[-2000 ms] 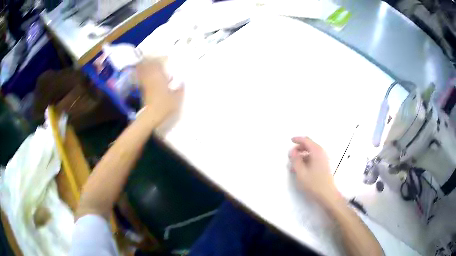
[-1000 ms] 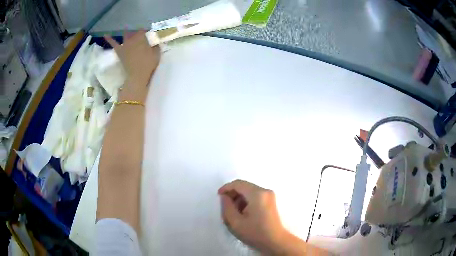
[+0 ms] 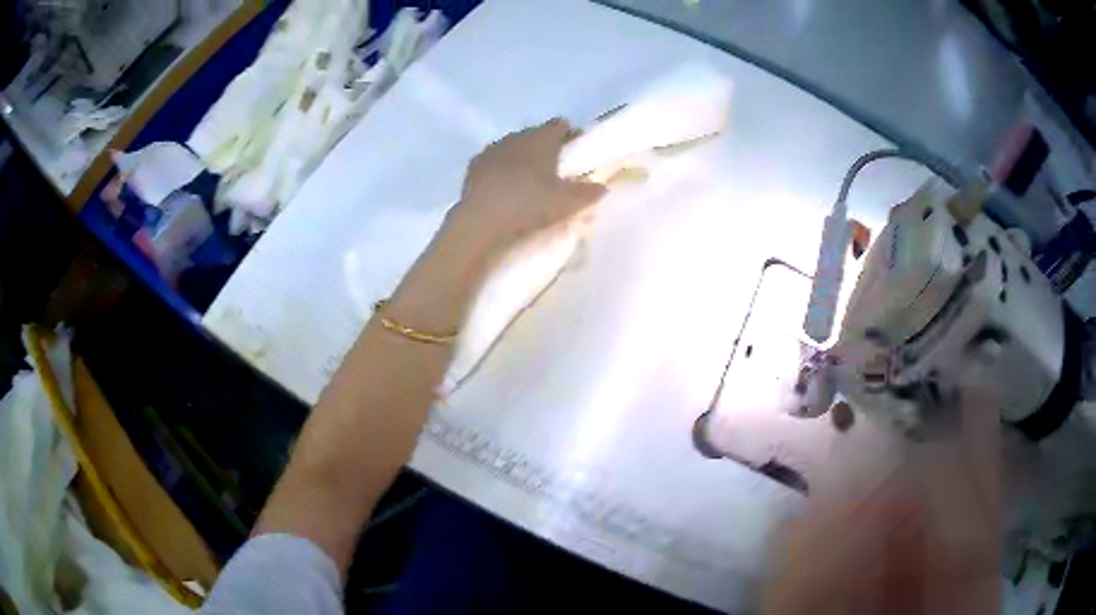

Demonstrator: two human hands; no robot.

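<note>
My left hand is on a folded white cloth piece over the middle of the white table. The cloth shows beyond the fingers and again below the wrist, with a thin tan edge. My right hand is a blur at the lower right, in front of the sewing machine; its fingers cannot be made out. The machine head stands at the right, with its lamp casting glare on the table. The needle area is partly blurred.
The white table has a printed ruler along its front edge. A blue bin with crumpled white cloth stands at the upper left. More pale cloth lies by a yellow-edged stand at the lower left. A grey surface lies beyond the table.
My left hand has moved right from the table's far left edge, with the white cloth now at it. My right hand has moved right to the machine. The view has shifted.
</note>
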